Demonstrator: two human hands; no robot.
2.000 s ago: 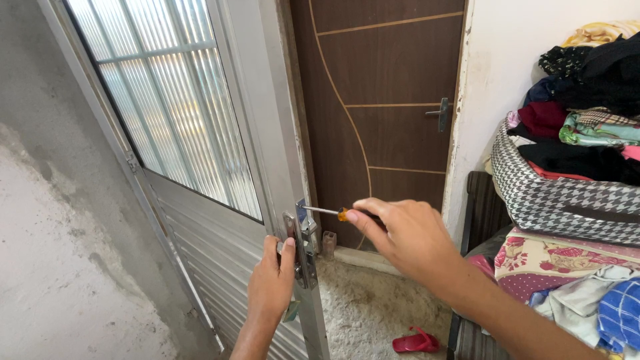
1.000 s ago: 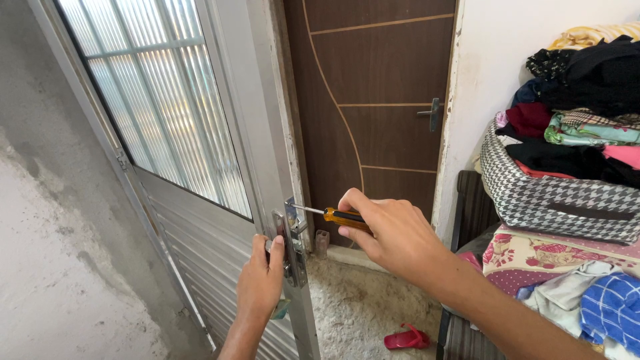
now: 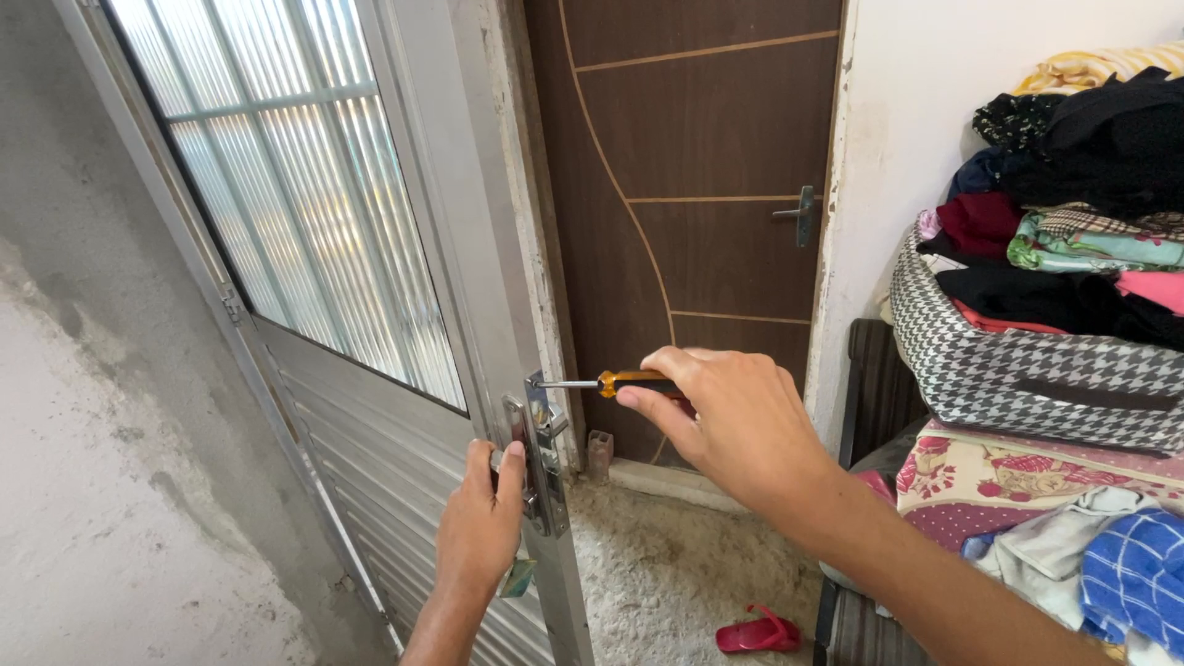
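Observation:
A grey metal door with ribbed glass stands ajar, its edge facing me. On that edge sits a door lock's metal faceplate with its latch bolt. My right hand holds a screwdriver with an orange and black handle. The shaft points left, its tip at the top of the faceplate. My left hand grips the door handle just beside the lock's cover plate; its fingers partly hide the handle. Something greenish hangs below that hand, partly hidden.
Behind is a brown wooden door with a lever handle. A houndstooth fabric bin heaped with clothes stands at right, above folded bedding. A red flip-flop and a hollow brick are on the rough floor.
Two seconds ago only the front end of the screwdriver's handle showed past my right fingers; more of the handle shows now. The tip stays near the top of the faceplate. My left hand remains at the handle.

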